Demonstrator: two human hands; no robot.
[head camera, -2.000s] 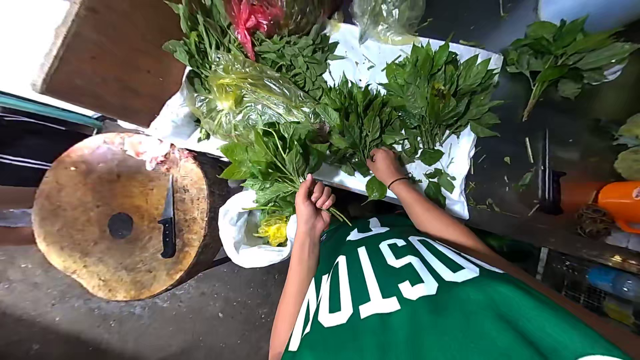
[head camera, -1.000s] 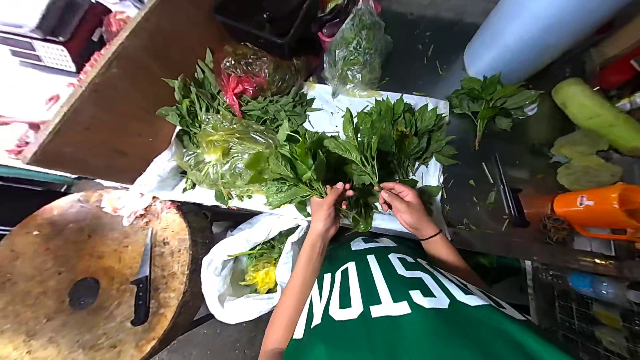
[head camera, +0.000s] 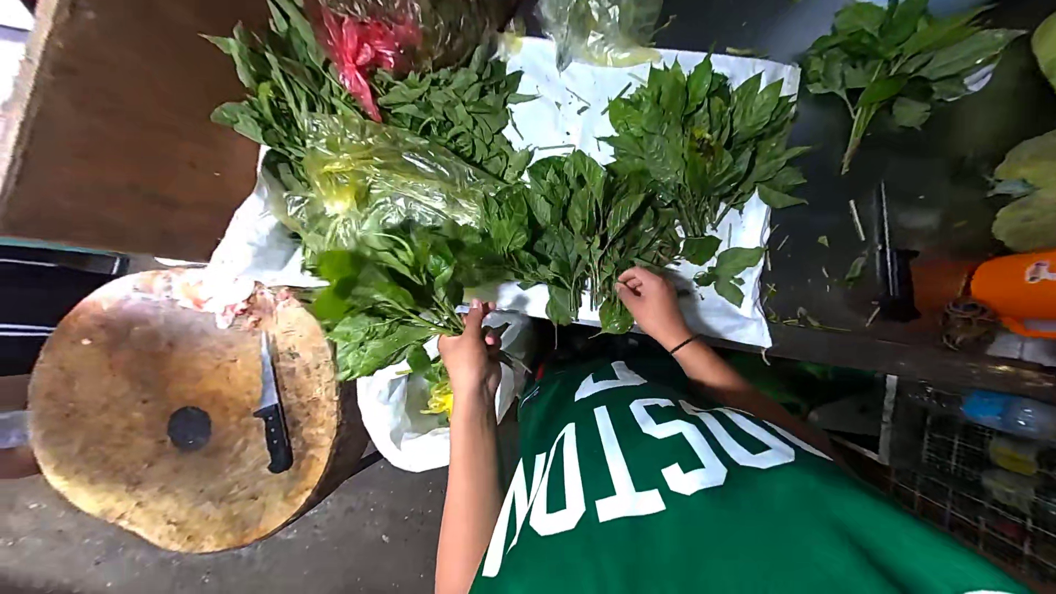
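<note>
My left hand is closed around the stems of a bunch of leafy greens, held over a white plastic bag that has greens and something yellow inside. My right hand, fingers curled, is at the stem ends of another pile of leafy greens lying on a white sheet; whether it pinches a stem I cannot tell. A further pile of greens is behind it. Clear plastic covers part of the greens at the left.
At the left stands a round wooden chopping block with a black-handled knife and meat scraps on it. Toward the right are a loose bunch of greens, a black-handled tool and an orange object.
My hands, close together one second ago, are now farther apart. The left one has moved left with a bunch of greens, over the white bag.
</note>
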